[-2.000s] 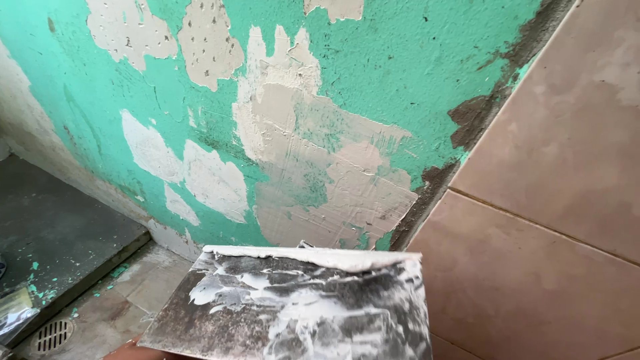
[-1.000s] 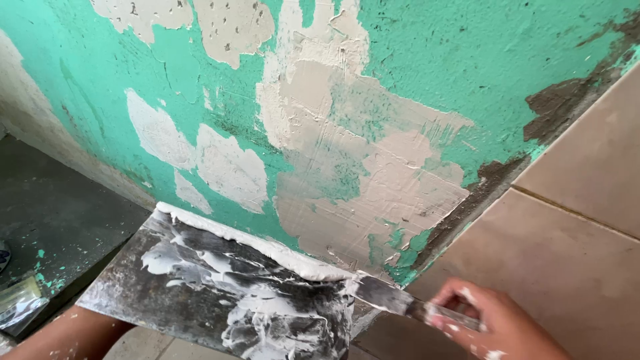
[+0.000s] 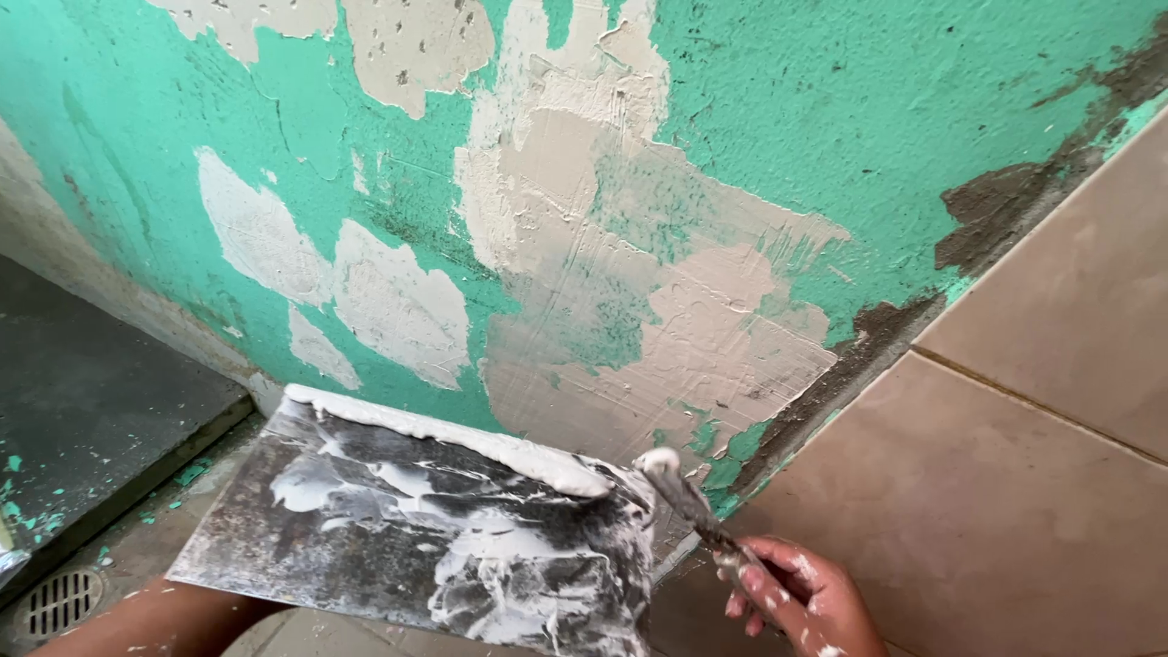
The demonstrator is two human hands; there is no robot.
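My right hand (image 3: 794, 593), flecked with white, grips a putty knife (image 3: 698, 516) that carries a dab of white filler on its tip, just off the right corner of a flat metal plate (image 3: 237, 538). Smeared filler covers much of the plate, and a thick bead of white filler (image 3: 438, 436) runs along its upper edge. My left forearm reaches under the plate at lower left; the plate hides that hand. Behind stands a green painted wall (image 3: 803, 100) with a broad beige filler patch (image 3: 721, 328) and smaller whitish patches (image 3: 401, 301).
Beige wall tiles (image 3: 1031, 474) fill the right side, bordered by a strip of bare mortar (image 3: 821, 388). At left is a dark slab (image 3: 91, 347) with green paint flakes. A round floor drain (image 3: 59, 602) lies at lower left.
My right hand, out of view two seconds ago, came in holding the putty knife at the plate's right end. Since then the knife has come off the plate's edge, with filler on its tip.
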